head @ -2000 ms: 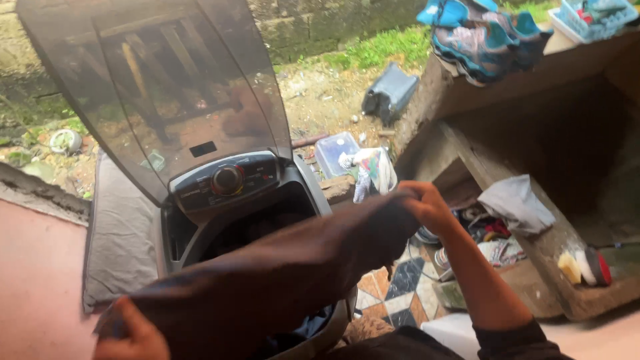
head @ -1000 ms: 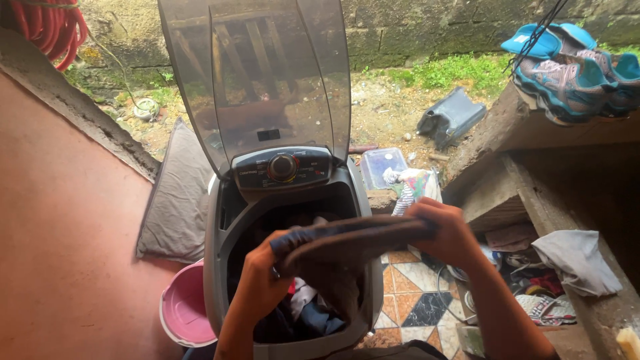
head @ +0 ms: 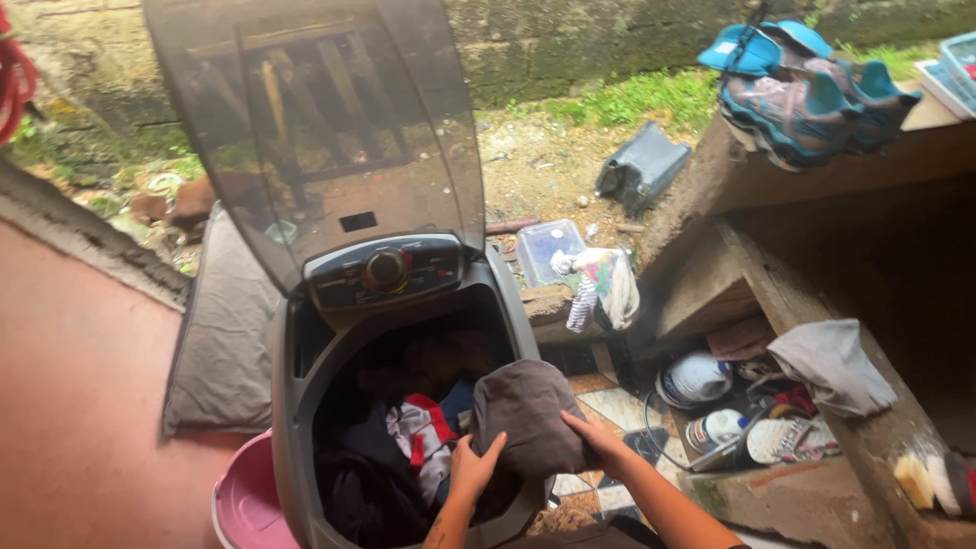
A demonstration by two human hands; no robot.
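Observation:
A folded dark grey-brown cloth (head: pixel 526 415) is held between my hands over the right front rim of a grey top-loading washing machine (head: pixel 293 427). My left hand (head: pixel 474 467) grips its lower left side, thumb on top; my right hand (head: pixel 598 442) holds its right edge. Inside the drum lie dark clothes (head: pixel 366 473) and a white garment with red trim (head: pixel 427 435). The tinted lid (head: pixel 343 137) stands raised behind the control panel with its round knob (head: pixel 386 270). The fingers beneath the cloth are hidden.
A pink bucket (head: pixel 255 496) and a grey cushion (head: pixel 225 335) are left of the machine. To the right, a concrete ledge (head: pixel 823 290) bears a grey rag (head: pixel 835 366) and sneakers (head: pixel 808 107); containers (head: pixel 695 379) sit below. A clear plastic box (head: pixel 549 248) lies behind.
The cloth was stretched wide between my hands two seconds ago; it is now a compact folded bundle. My hands have come closer together and lower over the machine's front.

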